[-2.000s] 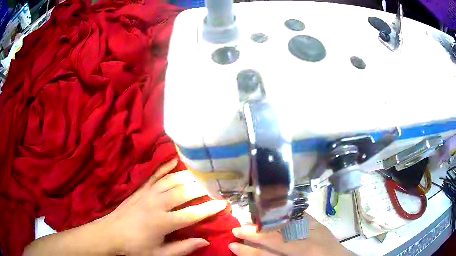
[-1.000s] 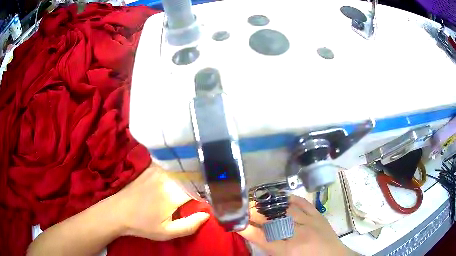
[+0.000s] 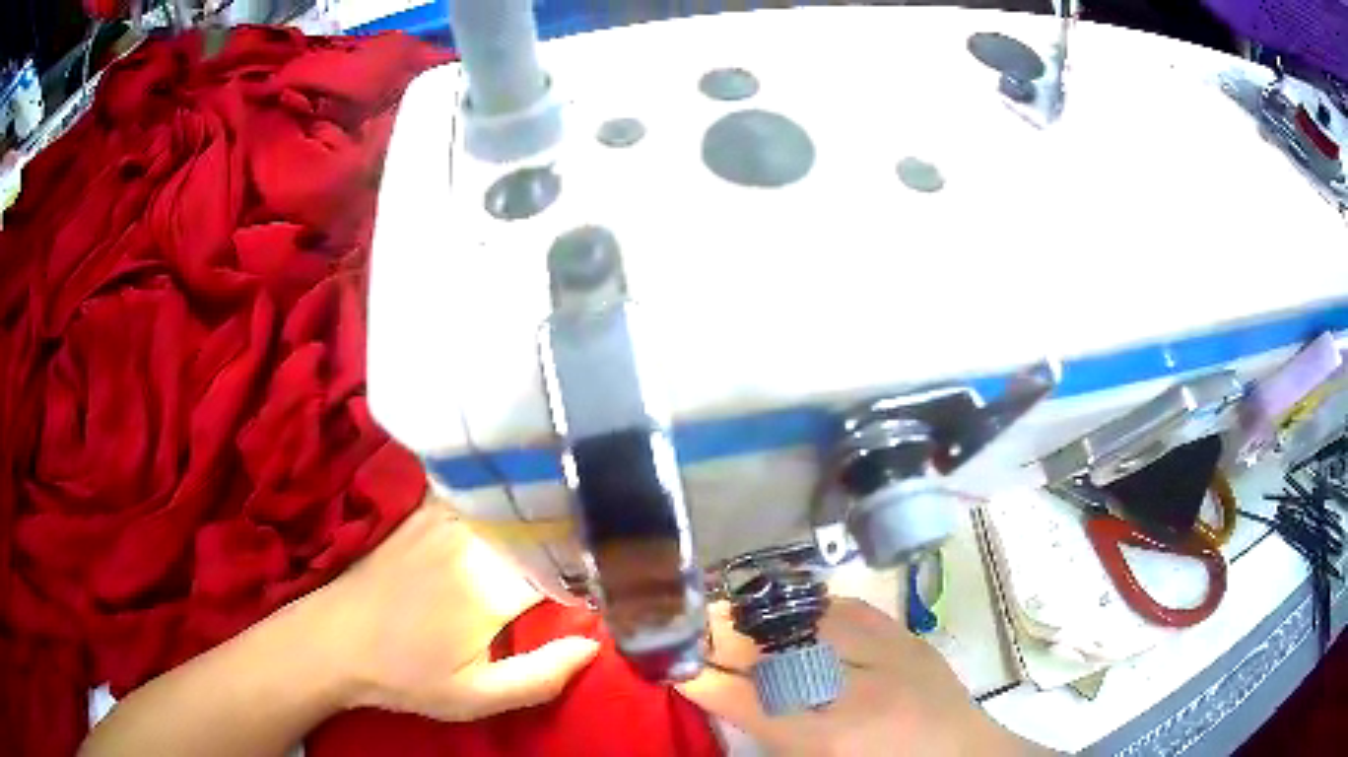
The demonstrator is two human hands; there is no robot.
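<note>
Red fabric point(image 3: 192, 370) lies in large gathered folds left of the white sewing machine head point(image 3: 828, 266), and a smoother part of it runs under my hands at the front. My left hand point(image 3: 429, 614) presses on the red fabric left of the needle area, its thumb pointing right and its fingertips hidden beneath the machine head. My right hand point(image 3: 843, 688) is at the fabric's right edge, partly hidden behind the shiny take-up guard point(image 3: 628, 503) and the ribbed tension knob point(image 3: 798, 677). The needle and the right fingertips are hidden, so its grip cannot be told.
Orange-red handled scissors point(image 3: 1161, 569) lie on the table at the right, beside papers point(image 3: 1057, 592). A slim blue and yellow-green tool point(image 3: 926, 592) lies nearer the needle area. A black bundle point(image 3: 1313, 518) is at the far right. A printed ruler point(image 3: 1197, 725) follows the table's front edge.
The view has shifted, so the machine head sits further left. My left hand has drawn in from spread fingers to a more bunched pose under the head. My right hand reaches further behind the knob.
</note>
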